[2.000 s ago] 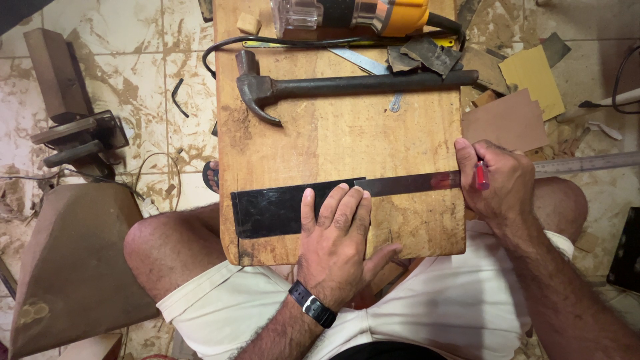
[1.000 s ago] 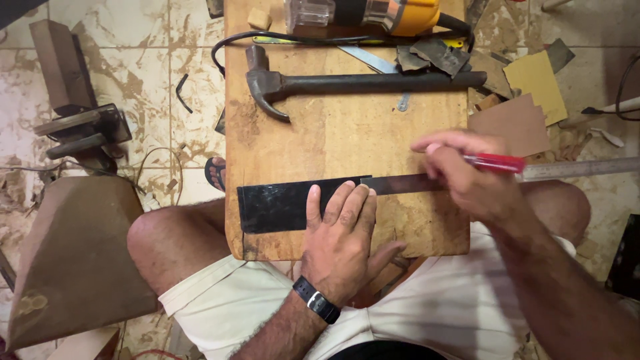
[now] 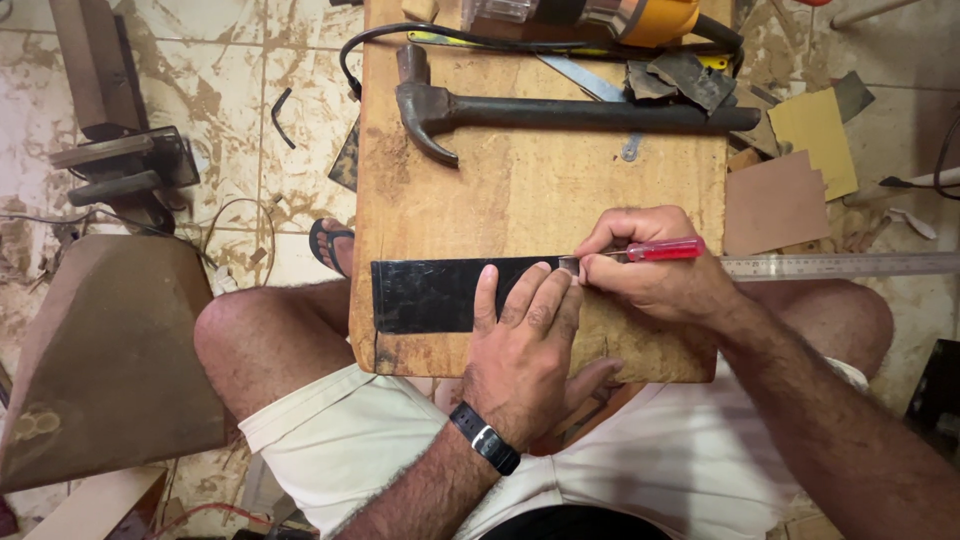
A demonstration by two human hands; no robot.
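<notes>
My left hand [image 3: 525,337] lies with its fingers spread on a black rectangular blade-like plate [image 3: 427,296], near the front edge of a wooden board [image 3: 525,202]. My right hand [image 3: 652,262] grips a tool with a clear red handle [image 3: 665,248], its thin metal shaft pointing left. That tool's tip is at the plate's right end, close to my left fingertips, partly hidden by my fingers. A steel ruler [image 3: 847,265] shows to the right of my right hand; its left part is hidden.
Across the board's far part lies a claw hammer [image 3: 562,112]. Behind it are sandpaper scraps [image 3: 686,79], a black cable [image 3: 465,37] and an orange power tool [image 3: 660,21]. Sandpaper sheets [image 3: 780,202] lie right of the board, and a brown block-like piece [image 3: 120,352] stands at left.
My right hand, raised with the red-handled tool one second ago, has come down and left to the plate's end. My left hand stays on the plate.
</notes>
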